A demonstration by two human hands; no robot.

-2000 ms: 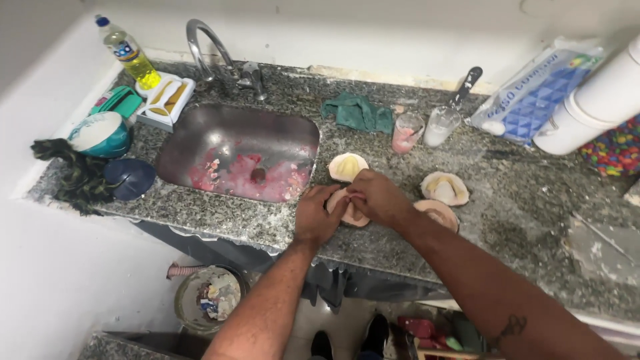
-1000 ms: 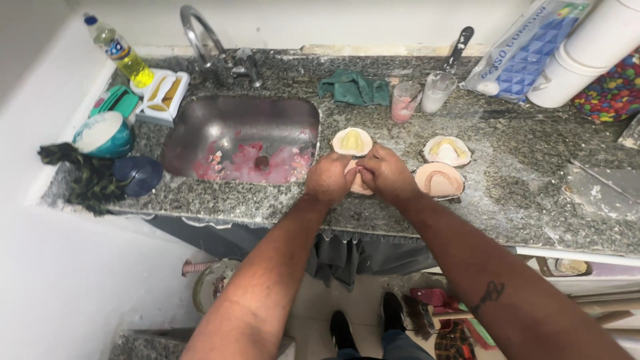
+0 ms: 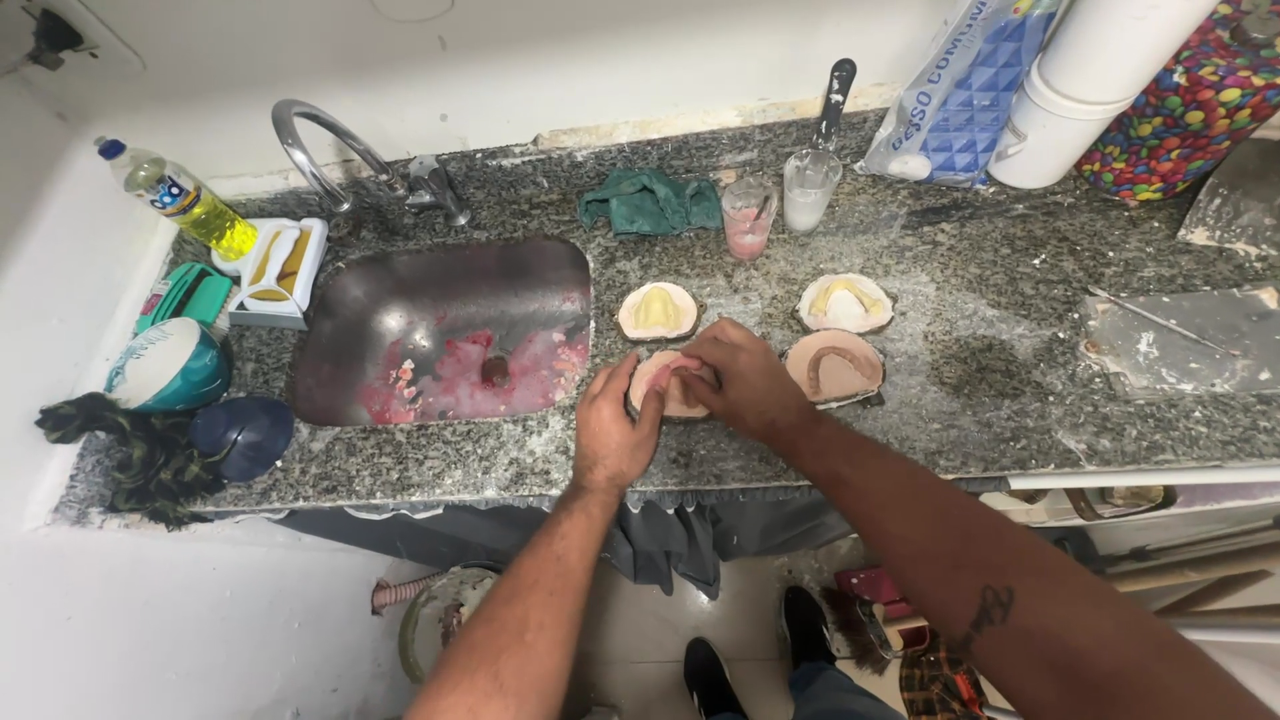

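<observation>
My left hand (image 3: 615, 425) steadies the left edge of a round dental flask half (image 3: 682, 402) filled with pinkish plaster, its thumb on the surface. Pink dough-like material (image 3: 665, 374) lies in this mould, and the bent fingers of my right hand (image 3: 735, 375) pinch and press it. Just behind stands a flask half with a yellowish arch-shaped form (image 3: 656, 309). To the right is another with a yellow and white form (image 3: 845, 303), and nearer me one with a horseshoe-shaped groove (image 3: 834, 367). My fingers partly hide the worked mould.
A steel sink (image 3: 450, 330) with pink residue is at left. Behind the moulds are a green cloth (image 3: 650, 203), a glass with pink contents (image 3: 748, 222) and a glass with whitish contents (image 3: 810, 195). A thin metal tool (image 3: 1165, 322) rests on a plate (image 3: 1190, 350) at right.
Both hands stay at the same mould. The fingers of my right hand have shifted over it, and more of the pink material shows between my hands.
</observation>
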